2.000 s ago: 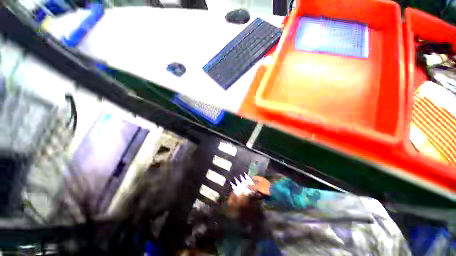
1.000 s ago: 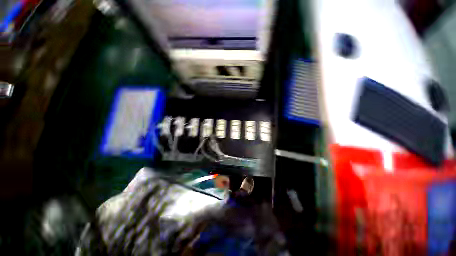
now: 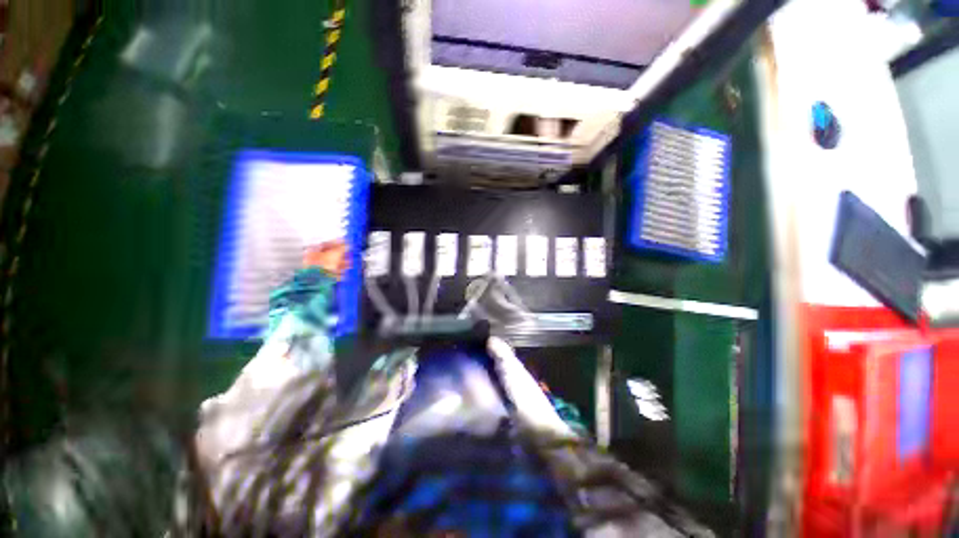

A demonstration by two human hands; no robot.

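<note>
My left hand point(image 3: 328, 255) is small and blurred at the right side of the left blue tray point(image 3: 223, 268), which is full of white pieces point(image 3: 284, 215). Whether its fingers hold a piece cannot be told. My right hand does not show; only a teal cuff point(image 3: 568, 413) is visible low in the middle. The black board point(image 3: 421, 202) carries a row of several pale upright sockets point(image 3: 507, 255). Thin pale cables point(image 3: 494, 299) loop from them to a grey-green strip point(image 3: 557, 321) at the near edge.
A rack with a violet screen point(image 3: 568, 26) stands behind the board. Another blue tray point(image 3: 680, 191) with white rows lies to the right. Farther right are a white table point(image 3: 810, 200), a keyboard point(image 3: 878, 252) and red bins point(image 3: 841, 420). A small white object point(image 3: 646, 399) lies lower right.
The view has swung from the red bins and table onto the board. My left hand has moved from the board's near edge out to the left tray. My right hand has gone out of sight.
</note>
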